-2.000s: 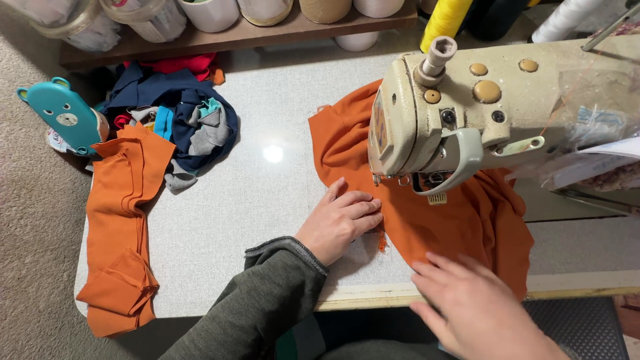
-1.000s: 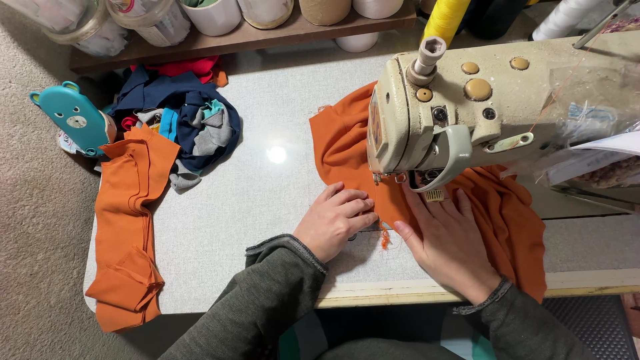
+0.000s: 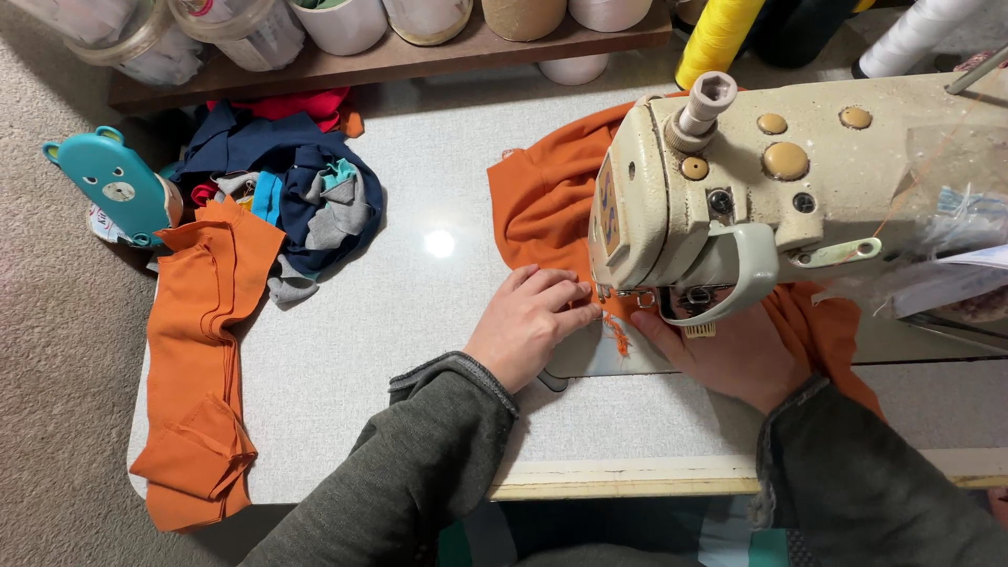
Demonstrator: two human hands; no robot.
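Orange knit fabric (image 3: 543,197) lies bunched behind, under and to the right of the head of a cream industrial sewing machine (image 3: 732,173). My left hand (image 3: 535,323) rests with bent fingers on the fabric's near edge, just left of the needle area. My right hand (image 3: 724,354) reaches in under the grey presser lifter lever (image 3: 752,276), thumb on the fabric and the other fingers mostly hidden by the machine. Between the hands, loose orange threads (image 3: 617,334) lie on the metal bed. Whether either hand pinches the cloth cannot be told.
Stacked orange fabric pieces (image 3: 193,339) hang over the table's left edge. Behind them are mixed scraps (image 3: 268,157) and a teal bear-shaped case (image 3: 106,185). A brown wooden shelf (image 3: 409,67) holds tubs and cones. A yellow thread cone (image 3: 718,39) stands behind the machine, a plastic bag (image 3: 957,197) at right.
My right hand came in from the front edge onto the fabric, then moved farther under the machine head. Less orange fabric shows in front of the machine. My left hand stays beside the needle area.
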